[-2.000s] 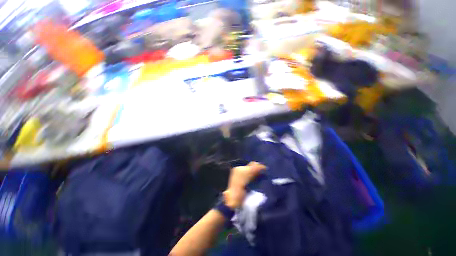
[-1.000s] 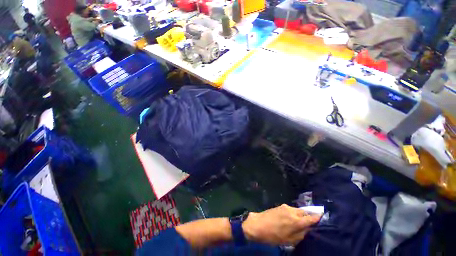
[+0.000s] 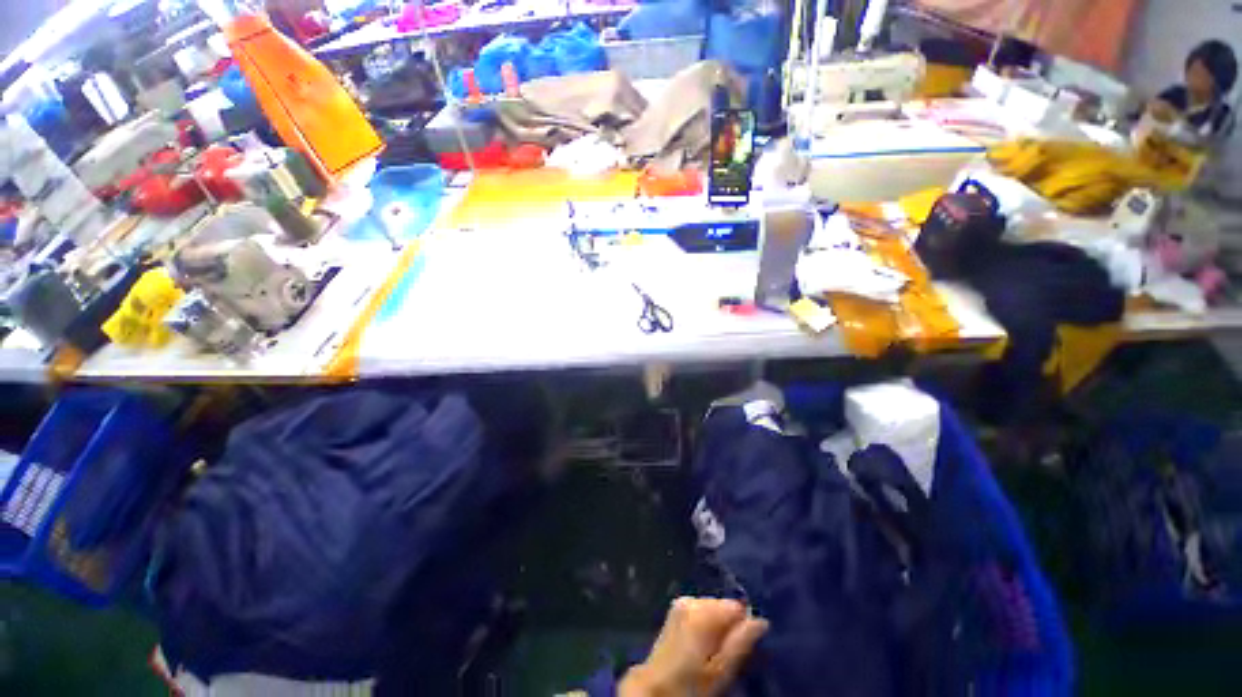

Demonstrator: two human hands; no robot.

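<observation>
My left hand (image 3: pixel 702 645) is at the bottom centre, cut off at the wrist by the lower edge. Its fingers are closed on the left edge of a navy garment (image 3: pixel 783 524); the exact grip is blurred. The garment has small white parts and lies over a blue plastic crate (image 3: pixel 1001 545) at the lower right. A white piece (image 3: pixel 892 419) shows at the crate's back. My right hand is not in view. A large navy garment pile (image 3: pixel 320 524) is at the lower left.
A long white table (image 3: pixel 518 306) crosses behind, with a sewing machine (image 3: pixel 783 252), open scissors (image 3: pixel 654 311), a yellow block (image 3: pixel 812 315) and an upright phone (image 3: pixel 730 157). Another blue crate (image 3: pixel 89 490) is at the left. A person (image 3: pixel 1199 95) is at the far right.
The view has swung right and up from the floor at the left. My left hand still is at the navy garment, now lower in the picture. The garment's dark cloth hangs longer toward me.
</observation>
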